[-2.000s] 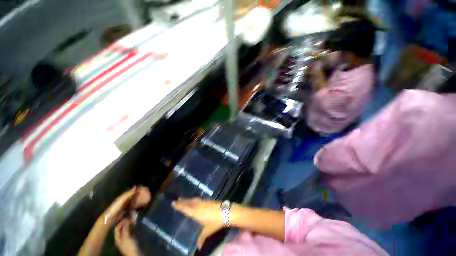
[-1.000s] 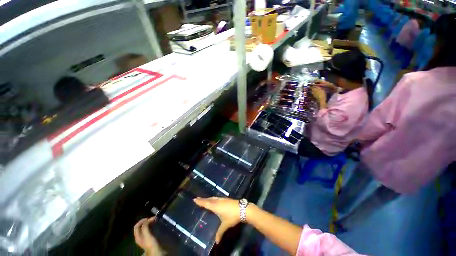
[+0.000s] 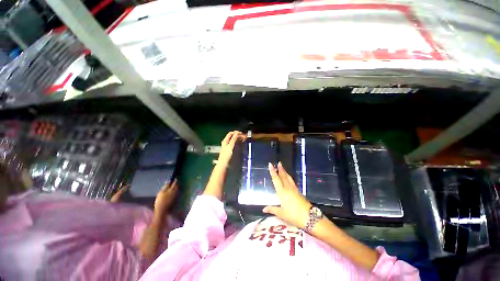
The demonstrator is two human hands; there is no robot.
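Note:
Three flat dark glossy tablet units lie side by side on a dark carrier tray: left unit (image 3: 257, 178), middle unit (image 3: 320, 173) and right unit (image 3: 373, 181). Each shows white glare streaks. My left hand (image 3: 227, 147) is at the left unit's upper left corner; its fingertips are close together by the top edge, and whether they pinch anything is unclear. My right hand (image 3: 289, 198), with a metal watch at the wrist, is over the left unit's right side, fingers stretched and holding nothing. Small pale connectors (image 3: 249, 133) show at the units' top edges.
A white shelf (image 3: 329, 33) with red tape runs behind. Slanting grey posts (image 3: 131, 82) stand left and right. At left, a neighbour's hands (image 3: 165, 196) are by two dark units (image 3: 156, 167), beside clear blister trays (image 3: 82, 148). A clear tray (image 3: 460, 214) is at right.
The view has swung to face the bench straight on. My left hand has moved from the left unit's side to its top corner. My right hand stays over the same unit.

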